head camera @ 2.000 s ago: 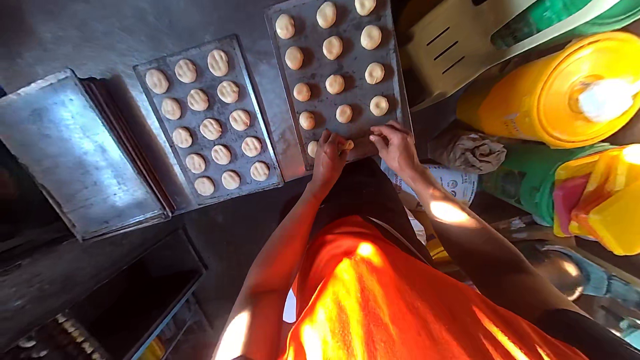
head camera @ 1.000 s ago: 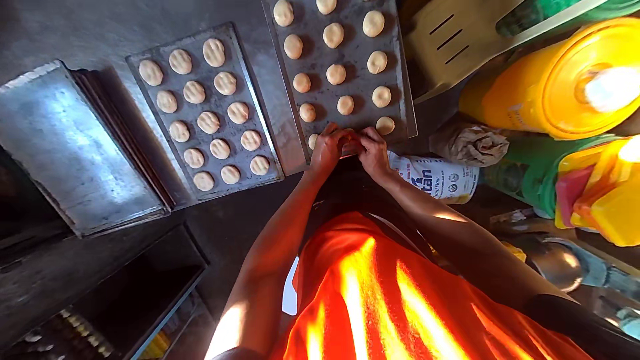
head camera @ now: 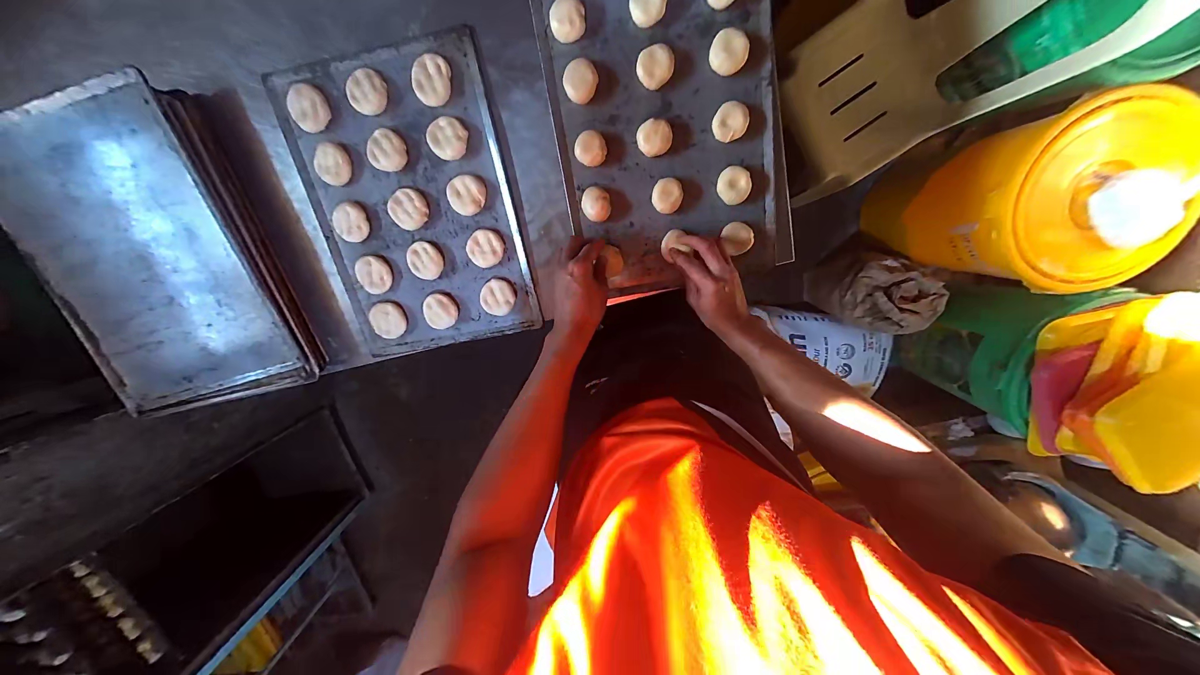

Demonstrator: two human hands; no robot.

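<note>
Rows of round dough pieces lie on a metal baking tray [head camera: 623, 220] in front of me. My left hand [head camera: 586, 277] is at its near left corner, fingertips against a dough piece [head camera: 611, 261] that they partly cover; whether they grip it cannot be told. My right hand [head camera: 710, 274] has its thumb and fingers on another dough piece [head camera: 676, 246] in the nearest row. Beside that hand sits a further dough piece [head camera: 737, 238] at the row's right end. A second baking tray [head camera: 484, 105] to the left holds dough pieces with pressed grooves, such as this one [head camera: 498, 297].
A stack of bare metal trays [head camera: 155, 244] lies at the far left. Right of my tray are a beige slotted plastic chair [head camera: 853, 103], a yellow lidded container [head camera: 1012, 202], a crumpled brown paper bag [head camera: 895, 292], a green bucket [head camera: 994, 347] and a white printed container [head camera: 839, 349].
My hands were close together at the tray's near edge a second ago and are now apart. The right one now touches a dough piece in the middle of the nearest row.
</note>
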